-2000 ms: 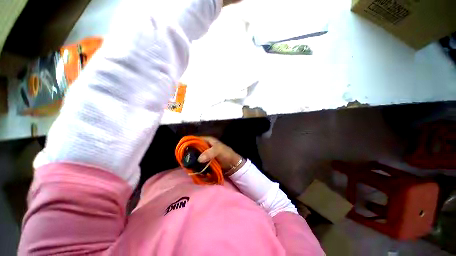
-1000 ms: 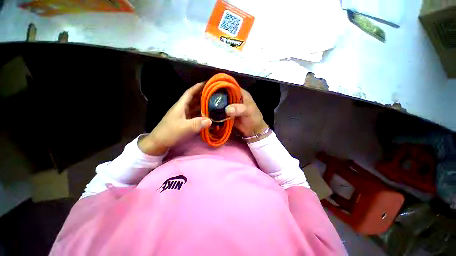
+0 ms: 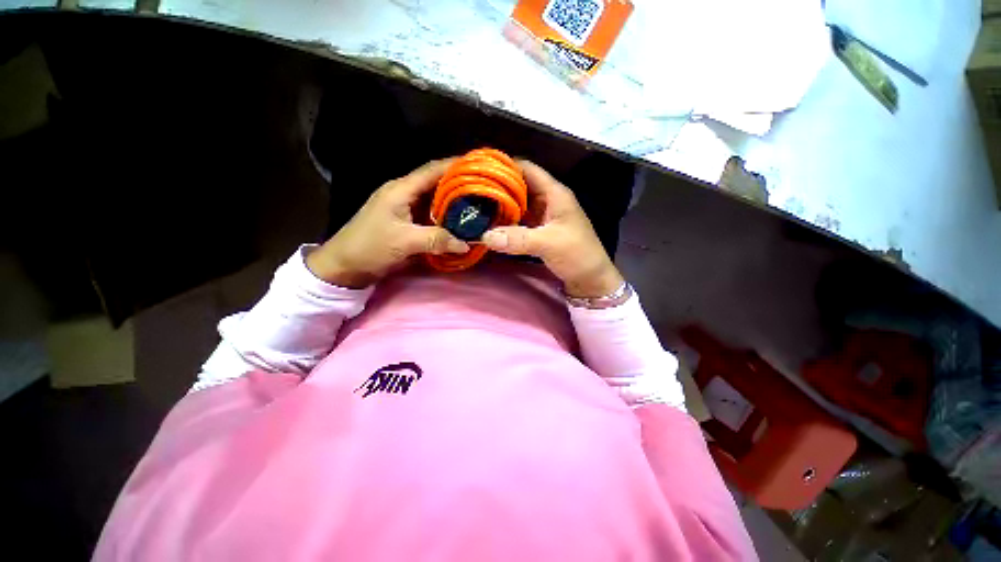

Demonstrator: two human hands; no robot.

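Observation:
An orange coiled extension cord [image 3: 481, 173] is held above my lap, below the table's front edge. Its black connector [image 3: 470, 217] sits at the coil's middle, facing up. My left hand [image 3: 386, 233] grips the coil from the left side, with the thumb beside the connector. My right hand [image 3: 558, 235] grips it from the right side, its thumb also by the connector. Both hands are bare. The fingers behind the coil are hidden. I cannot make out the pale tie around the coil.
The worn white table [image 3: 461, 44] crosses the top. On it lie an orange label with a square code [image 3: 573, 20], white sheets [image 3: 724, 66] and a greenish knife [image 3: 865, 72] beside a thin dark rod [image 3: 896, 57]. A brown carton [image 3: 985, 93] is at the right edge. Red stools [image 3: 796, 452] stand lower right.
Two seconds ago one hand held the coil while the other arm reached over the table. Now both hands hold it. Since one second ago the coil has tilted and looks shorter.

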